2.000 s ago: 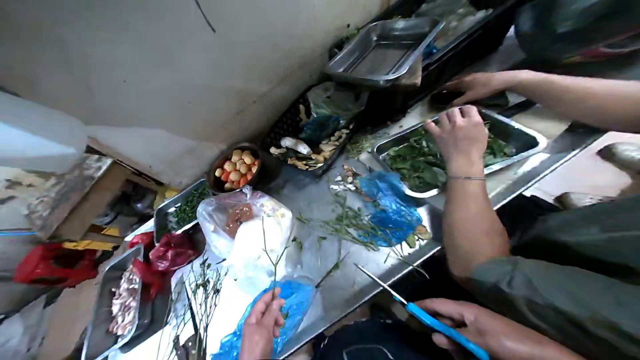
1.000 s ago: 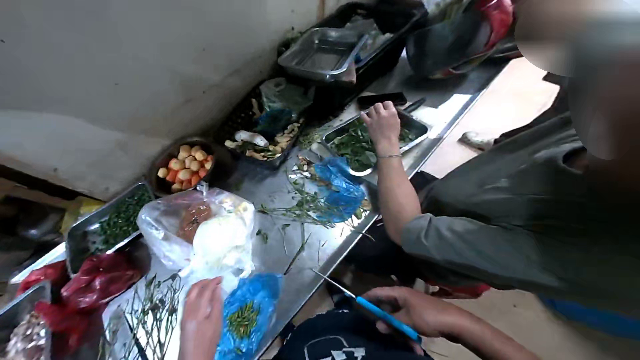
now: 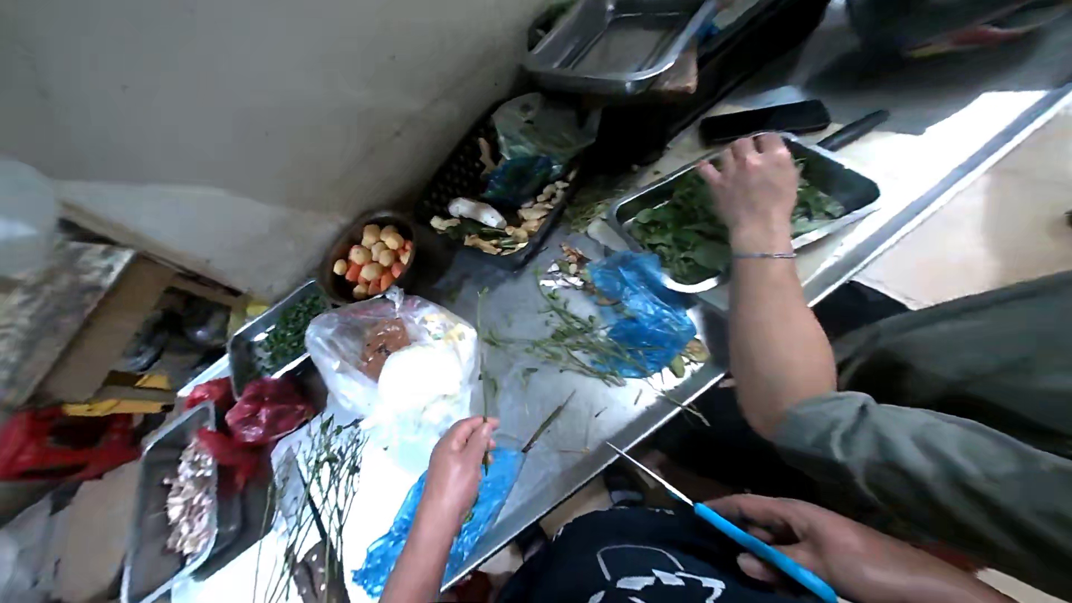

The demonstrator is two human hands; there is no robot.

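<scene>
My left hand (image 3: 461,461) pinches a thin green plant stem (image 3: 483,368), which stands up from the fingers above a blue plastic bag (image 3: 494,502). In my right hand (image 3: 779,536) is a tool with a blue handle (image 3: 758,548) and a thin metal shaft or blade, its tip pointing toward the steel table (image 3: 578,423). Left of my left hand lie long leafy stems (image 3: 331,469) on a white surface. More cut stems (image 3: 569,339) are strewn beside a second blue bag (image 3: 645,310).
A co-worker's hand (image 3: 758,188) rests over a steel tray of green leaves (image 3: 687,230). Along the wall stand a bowl of peeled vegetables (image 3: 377,255), a black crate (image 3: 494,193) and an empty steel tray (image 3: 624,46). A clear plastic bag (image 3: 335,335) and a tray of pale pieces (image 3: 188,502) are nearer.
A stem now shows upright in my left hand; one second ago none was plain there. The co-worker's second hand, at the leaf tray two seconds ago, is out of sight. The view has shifted.
</scene>
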